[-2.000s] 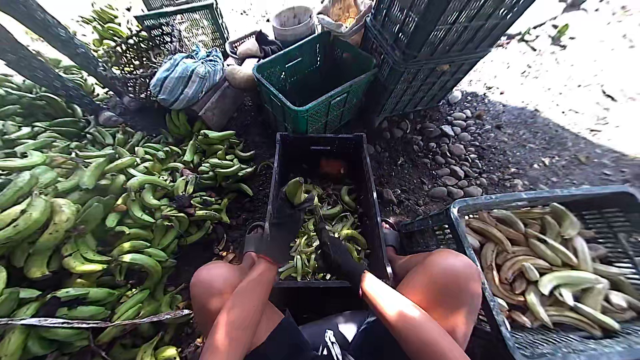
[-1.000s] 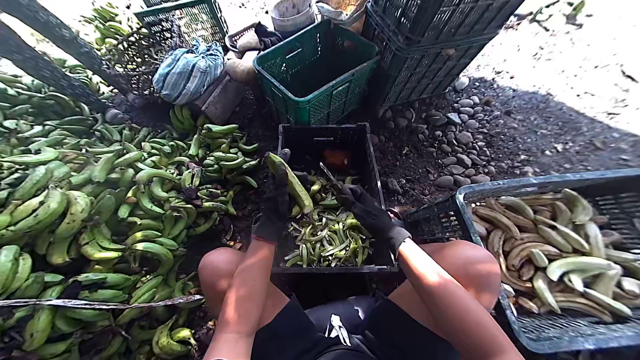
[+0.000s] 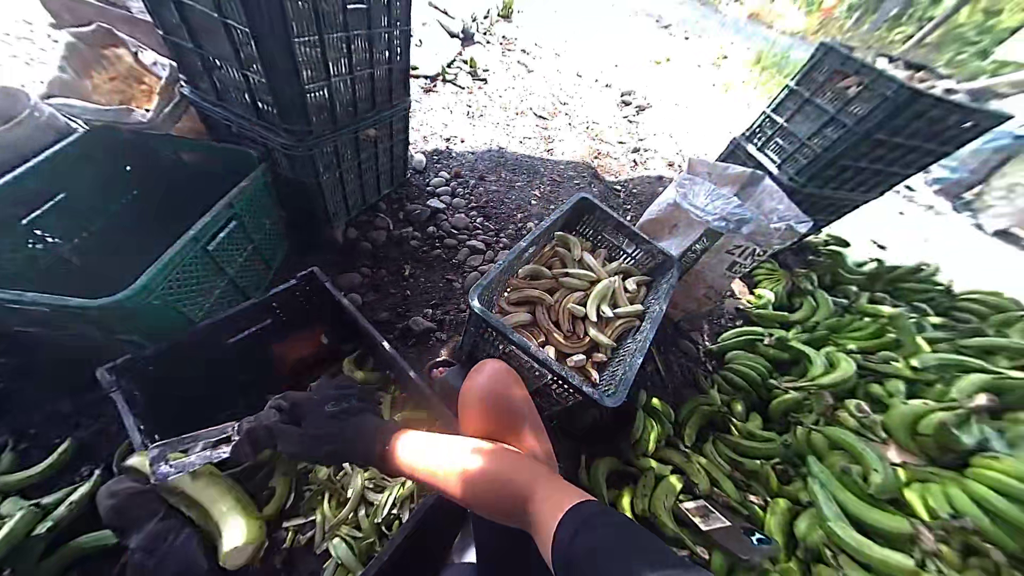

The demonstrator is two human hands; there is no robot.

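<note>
My left hand (image 3: 156,524), in a dark glove at the lower left, holds a green plantain (image 3: 220,512) by its side. My right hand (image 3: 316,424), gloved too, grips a flat metal-edged peeling tool (image 3: 188,452) just above the plantain. Both are over the near left side of a black plastic crate (image 3: 380,340), which holds strips of green peel (image 3: 360,512). The tool's exact kind cannot be told. To the right stands a dark green crate (image 3: 476,300) with peeled plantains (image 3: 568,296) in it.
Heaps of green plantains (image 3: 840,376) lie on the right, with a phone-like object (image 3: 728,532) on them. A green crate (image 3: 240,232) and stacked crates (image 3: 320,96) stand at the upper left. Stones (image 3: 456,224) lie between. A paper sack (image 3: 720,232) leans behind the peeled plantains.
The view has swung far to the right. My right hand with the tool has come close over the plantain in my left hand; one second ago the two were apart.
</note>
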